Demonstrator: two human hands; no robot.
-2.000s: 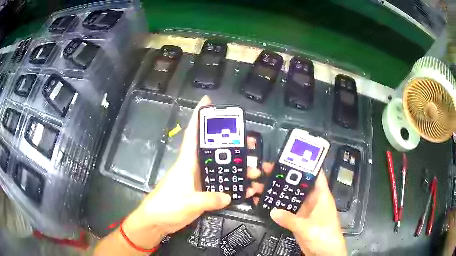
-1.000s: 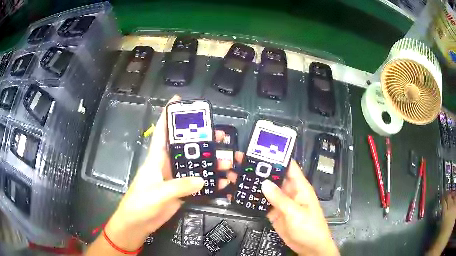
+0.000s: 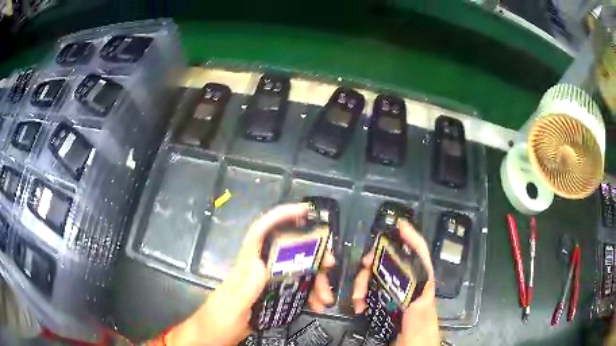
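My left hand holds a black keypad phone, tilted, its screen lit purple and white. My right hand holds a second keypad phone, turned on its side edge, its screen lit purple. Both phones are above the near edge of a clear blister tray. Several black phones lie face down in the tray's far row. More phones lie in the near row, two partly hidden behind my hands. The two left near pockets hold no phone; a yellow tag lies in one.
A tall stack of blister trays with phones stands at left. Small dark batteries lie at the near edge. Red pens and a red forked tool lie at right, beside a pale green fan. A green belt runs behind.
Both hands have moved lower and tilted the phones; the right phone is turned more onto its side. The thumbs have left the keys. The view has shifted slightly.
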